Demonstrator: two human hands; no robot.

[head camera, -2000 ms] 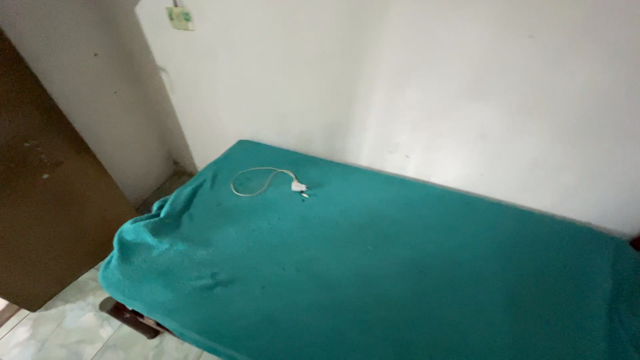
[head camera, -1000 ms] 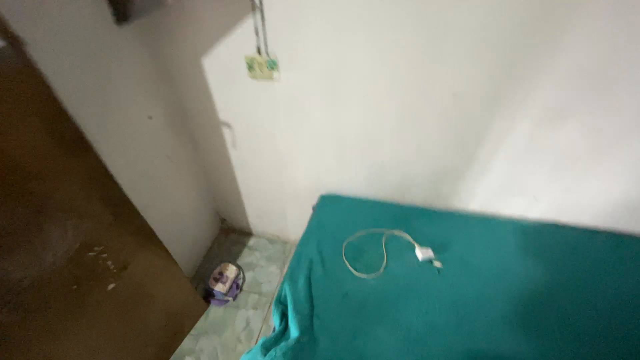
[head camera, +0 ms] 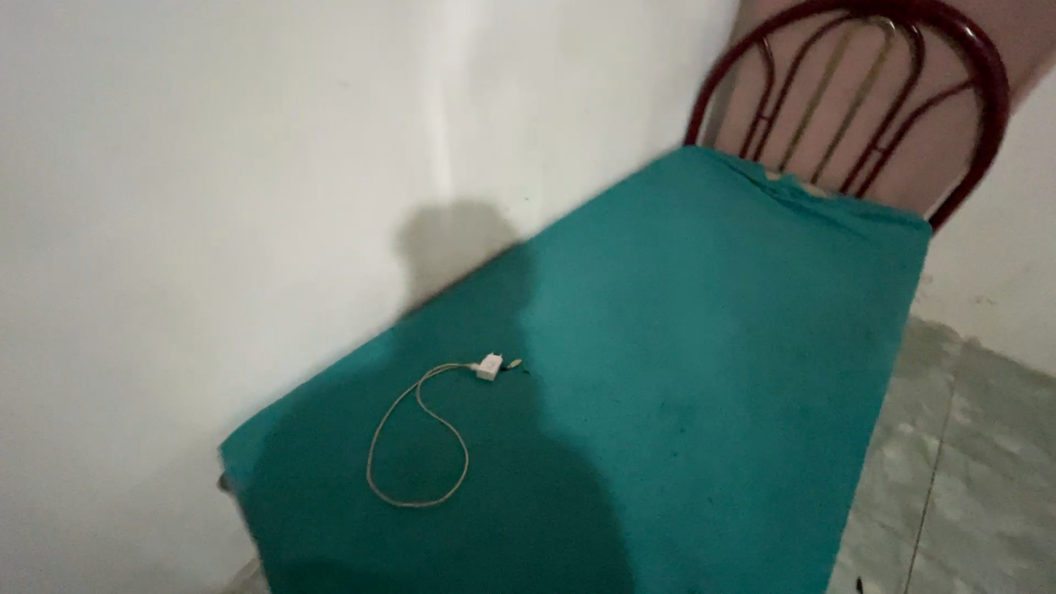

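Neither my left hand nor my right hand shows in the head view. A white USB wall charger (head camera: 489, 366) lies on the teal bed sheet (head camera: 709, 355). Its thin pale cable (head camera: 370, 462) forms a loop on the sheet, and one end of the cable, with a small connector (head camera: 515, 364), rests beside the charger. A dark shadow of a head and shoulders falls over the charger, the cable and part of the wall.
A dark red metal headboard (head camera: 990, 78) with curved bars stands at the far end of the bed. The white wall (head camera: 247, 165) runs along the bed's left side. Grey floor tiles (head camera: 949, 462) show at the right, with a small dark thing (head camera: 859, 585) at the bottom edge.
The view has swung to the headboard end; the brown door and wall socket seen before are out of frame. The charger and cable still lie on the sheet.
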